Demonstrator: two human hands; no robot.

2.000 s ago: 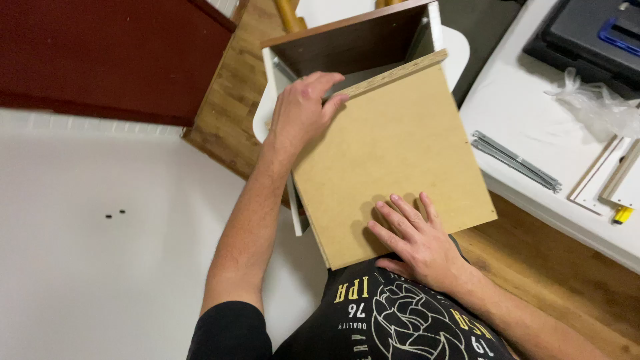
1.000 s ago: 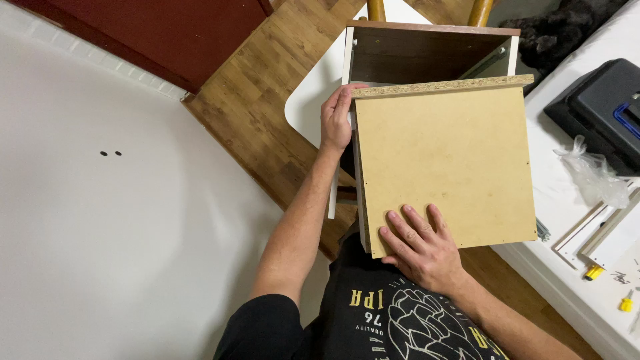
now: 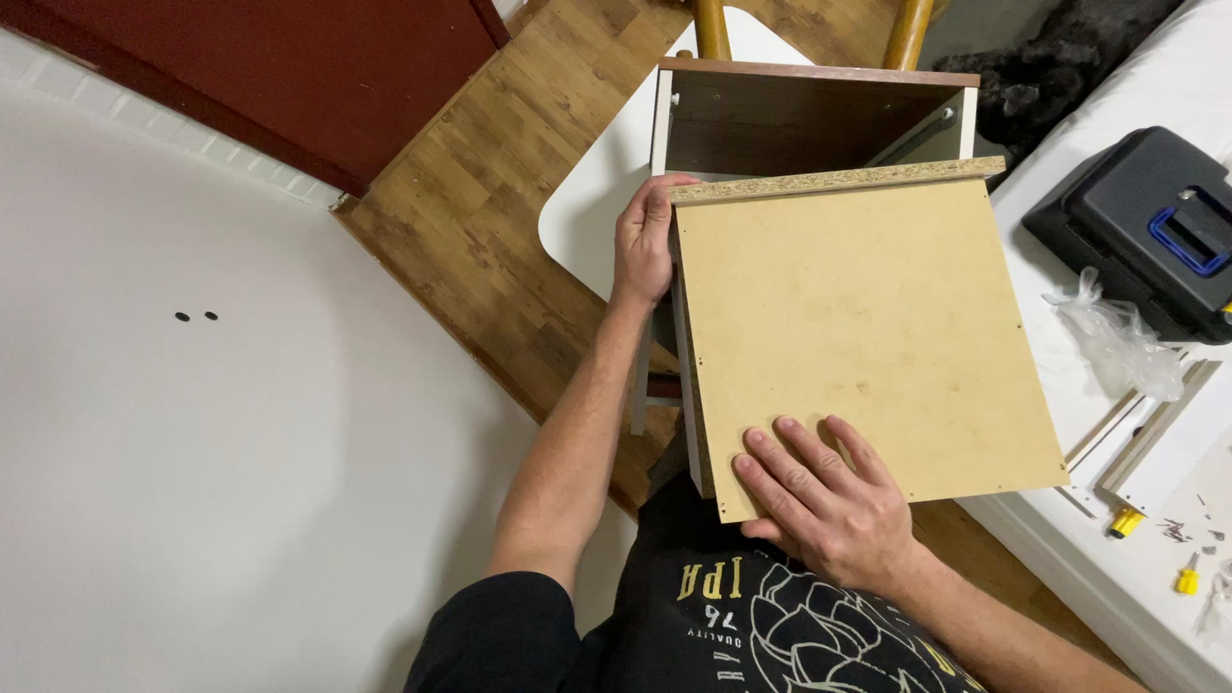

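A drawer with a tan fiberboard bottom panel [image 3: 857, 318] faces up in front of me, its raw chipboard edge [image 3: 837, 180] at the far end. Around that edge's left corner my left hand [image 3: 647, 241] is closed, gripping the drawer. Flat on the panel's near left part lies my right hand [image 3: 823, 491], fingers spread, pressing or resting without a grasp. Just beyond the drawer stands an open-fronted cabinet [image 3: 804, 120] with white side edges and a brown inner panel; metal runners show on its inner sides. How far the drawer overlaps the cabinet is hidden.
Beneath the cabinet is a white seat or tabletop [image 3: 597, 207]. On the right, a white-covered table holds a black toolbox [image 3: 1141, 231], a clear plastic bag [image 3: 1121, 337], white panels [image 3: 1165, 433], a yellow-handled screwdriver [image 3: 1187, 579] and loose screws. A white wall [image 3: 241, 433] rises at left.
The drawer has turned so its chipboard edge lies more level in view. My left hand has moved from atop the far edge to its left corner. The view has shifted.
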